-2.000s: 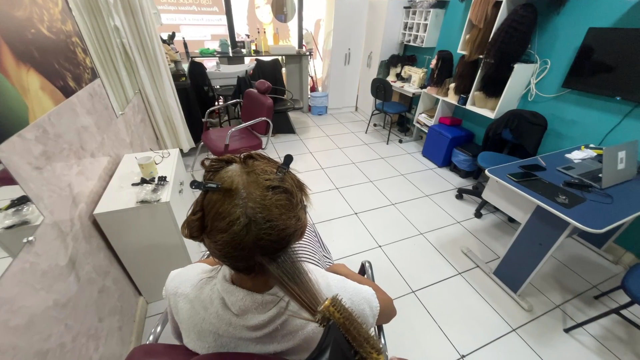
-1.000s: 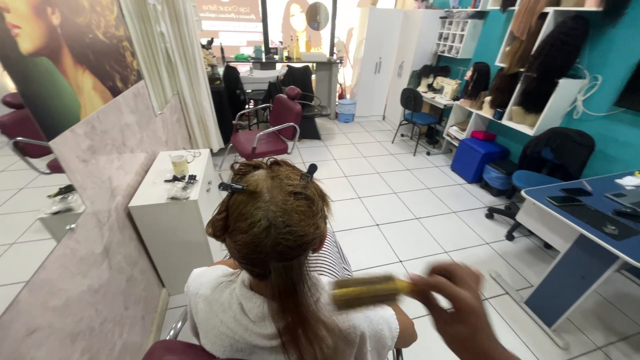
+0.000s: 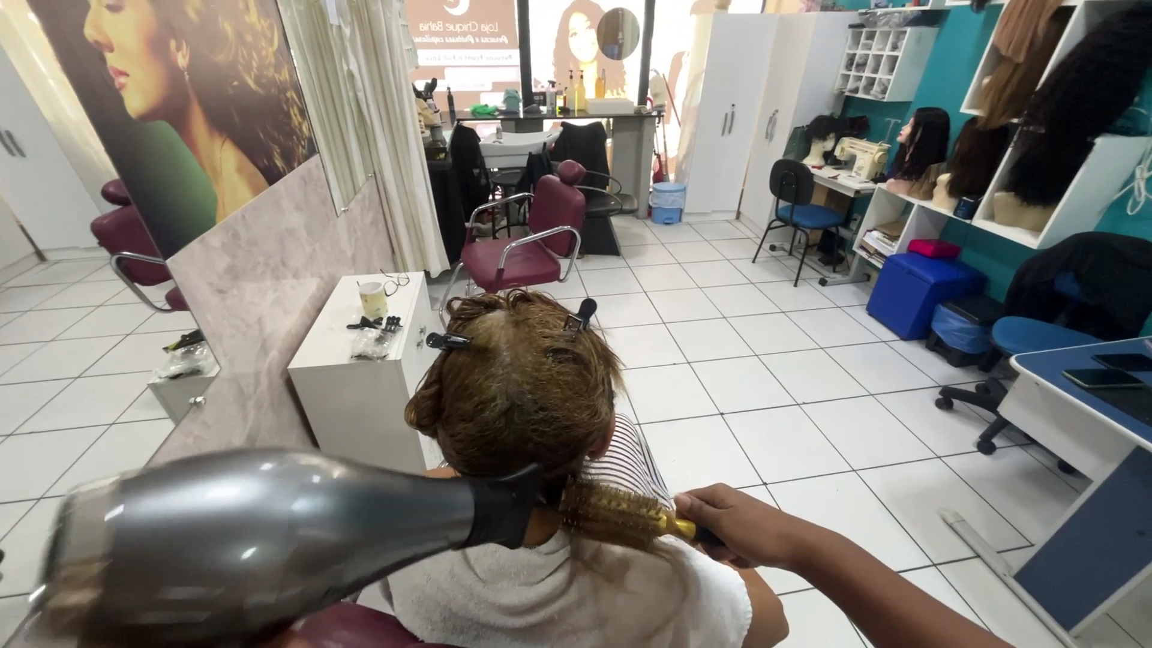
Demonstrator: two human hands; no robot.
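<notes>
A seated person's brown hair [image 3: 517, 396] is pinned up with two black hair clips [image 3: 447, 341], while a loose lower section hangs behind the neck. My right hand [image 3: 740, 529] grips the handle of a golden round hair brush [image 3: 621, 515], whose bristles lie in that loose hair. From the left, a grey hair dryer [image 3: 270, 531] points its black nozzle at the hair beside the brush. My left hand is almost wholly hidden under the dryer; only a blurred bit of skin shows at the bottom edge. A white towel [image 3: 504, 585] covers the person's shoulders.
Left of the person stands a white cabinet [image 3: 360, 387] with a mug [image 3: 372, 299], glasses and spare clips [image 3: 378, 324]. A burgundy salon chair [image 3: 531, 234] is ahead. On the right are a blue-topped desk [image 3: 1080, 378], a wheeled chair [image 3: 1035, 333] and wigs on shelves.
The hair dryer has come into view from the left. My right hand has brought the brush into the loose hair behind the neck; one second ago it was beside that hair.
</notes>
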